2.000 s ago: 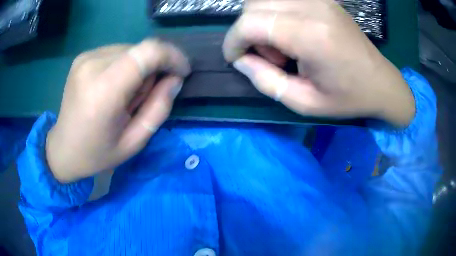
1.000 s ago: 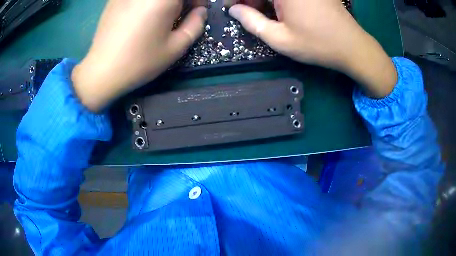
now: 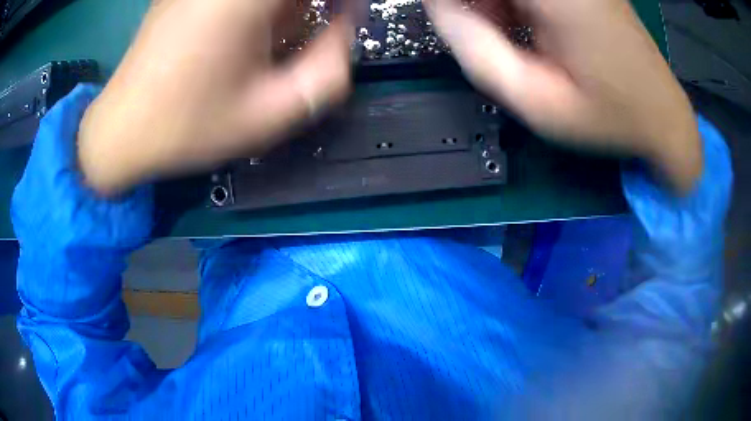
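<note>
A long black plate [image 3: 354,177] lies near the table's front edge, with silver-rimmed rings at its ends and small holes along its middle. Behind it is a black parts tray [image 3: 395,69] with loose shiny metal fasteners [image 3: 395,37]. My left hand [image 3: 222,90] is blurred and reaches over the plate's left part to the tray, hiding some of both. My right hand [image 3: 568,74] is blurred over the tray's right side. Both hands' fingertips are cut off or blurred at the top edge, so I cannot tell whether they hold fasteners.
A stack of black plates [image 3: 41,92] stands on the green table [image 3: 568,185] at the left, partly behind my left sleeve. Dark objects show at the top left corner. The table's front edge runs just before my blue smock.
The plate and tray appear higher in the picture. My left hand has moved down and right over the plate's left part. My right hand has shifted right, and both hands are more blurred.
</note>
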